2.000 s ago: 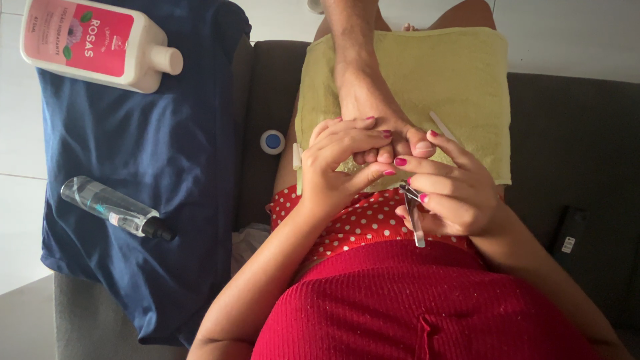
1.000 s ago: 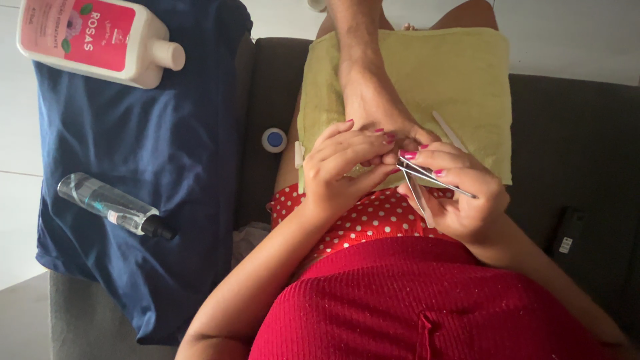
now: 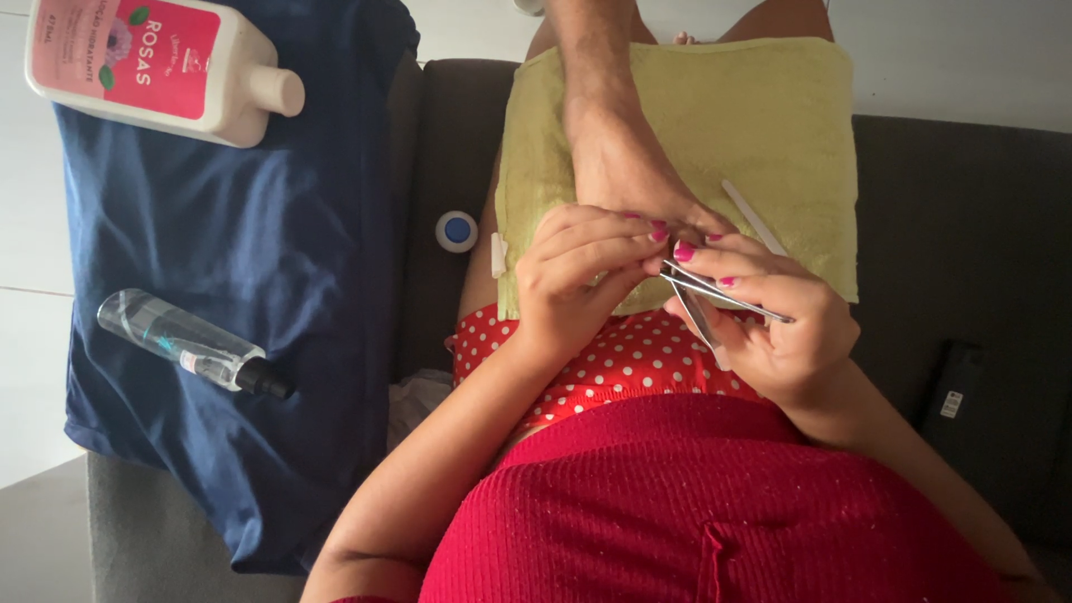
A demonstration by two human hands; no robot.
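Note:
Another person's bare foot (image 3: 624, 163) lies on a yellow-green towel (image 3: 754, 117) spread over my lap. My left hand (image 3: 578, 272) holds its toes, the fingers over them and the thumb below. In my right hand (image 3: 766, 310) is a metal nail clipper (image 3: 712, 293) with its lever spread from the body; its jaws are at a toe beside my left fingertips. My fingers partly hide the toes, so which toe the jaws meet, I cannot tell. A pale nail file (image 3: 754, 218) lies on the towel beyond my right hand.
On a blue cloth (image 3: 234, 226) at the left lie a white lotion bottle (image 3: 243, 79) and a clear bottle with a black cap (image 3: 180, 335). A small round white container with a blue centre (image 3: 456, 232) sits on the dark sofa (image 3: 946, 218). A black device (image 3: 955, 377) lies at the right.
The clipper in my right hand has swung from pointing down toward me to a slant, its lever now spread. My right fingers have shifted and cover more of the toes.

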